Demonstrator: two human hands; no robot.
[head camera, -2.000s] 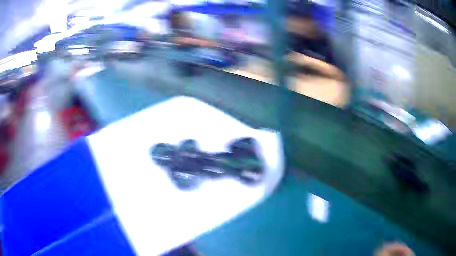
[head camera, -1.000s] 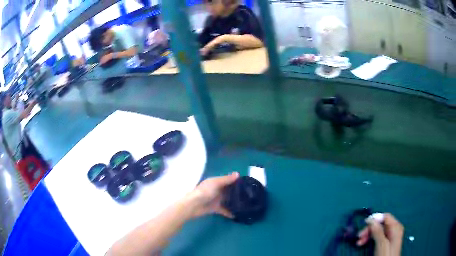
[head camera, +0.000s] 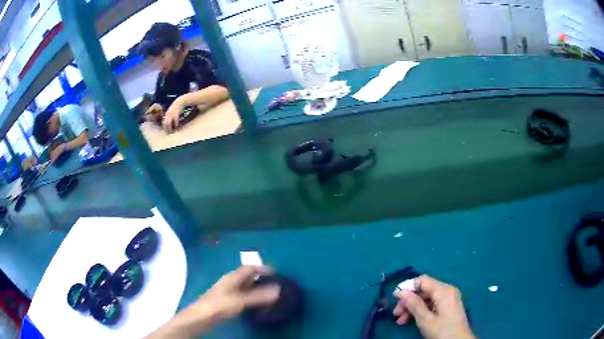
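My left hand (head camera: 242, 291) is on a round black earcup housing (head camera: 279, 303) over the teal bench, fingers across it; the cup is blurred. My right hand (head camera: 434, 306), with a white cover on one fingertip, holds the end of a black headband assembly (head camera: 379, 311), which runs down to the picture's lower edge. Several earcup housings (head camera: 128, 278) lie open side up on the white sheet (head camera: 63, 255) at left, green showing inside.
Headphones (head camera: 311, 157) and another black loop (head camera: 548, 127) lie on the green conveyor. A black loop (head camera: 588, 250) is at the right edge. Teal uprights (head camera: 126, 132) stand at left. Two people work opposite, near a white fan (head camera: 316, 73). White scraps (head camera: 493, 289) dot the bench.
The view has swung right, so the sheet and cups sit further left. My left hand's fingers now lie across the earcup. More of the headband shows by my right hand.
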